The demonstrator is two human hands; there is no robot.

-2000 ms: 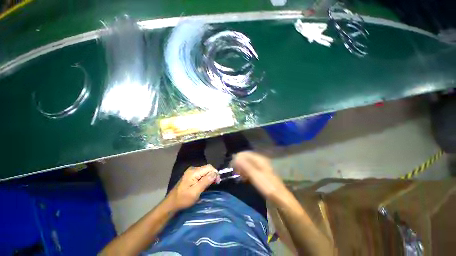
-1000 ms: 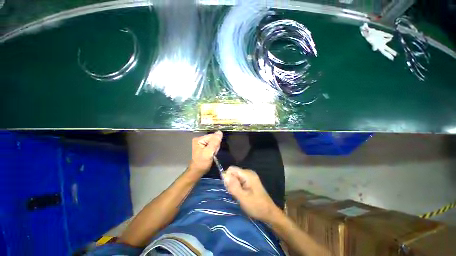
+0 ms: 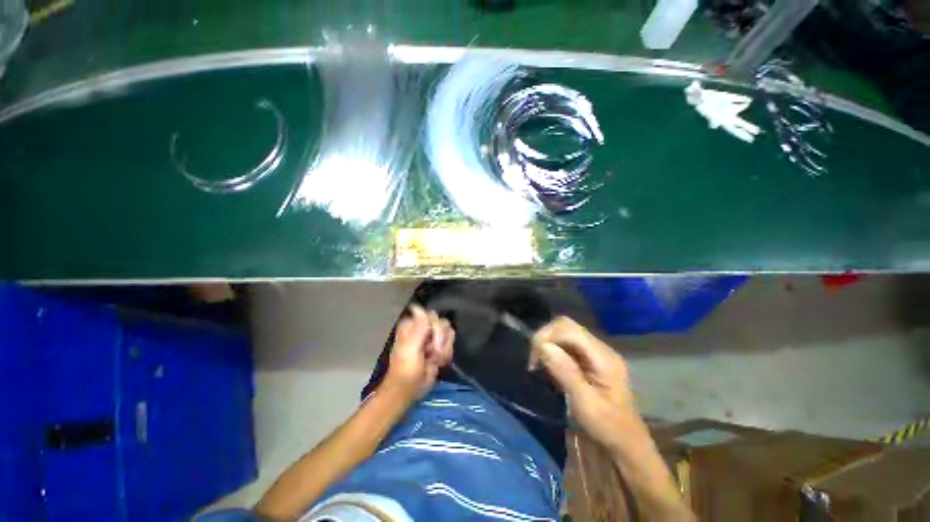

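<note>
My left hand (image 3: 418, 350) is bare and closed over my lap, below the table edge. My right hand (image 3: 586, 365) is bare, to its right, with thumb and fingers pinched. A thin, blurred strand (image 3: 484, 389) curves between the hands, and a short pale end (image 3: 515, 324) sticks out from my right fingertips. On the table lie a straight bundle of clear strips (image 3: 352, 168), a pale curved bundle (image 3: 456, 138) and a dark shiny coil (image 3: 522, 168) touching it. A yellow-tan pad (image 3: 464, 248) under shiny film lies at the front edge.
Thin silvery arcs (image 3: 233, 185) lie on the green table (image 3: 92, 204) at left. White gloves (image 3: 722, 108) and a dark tangle of loops (image 3: 801, 122) lie upper right. Blue bins (image 3: 184, 398) stand lower left, a blue bin or bag (image 3: 653, 304) below the table, cartons (image 3: 755, 469) lower right.
My hands have moved apart, my right hand going right and slightly up. A curved strand now shows between them, where a short dark piece showed before. The camera view has shifted.
</note>
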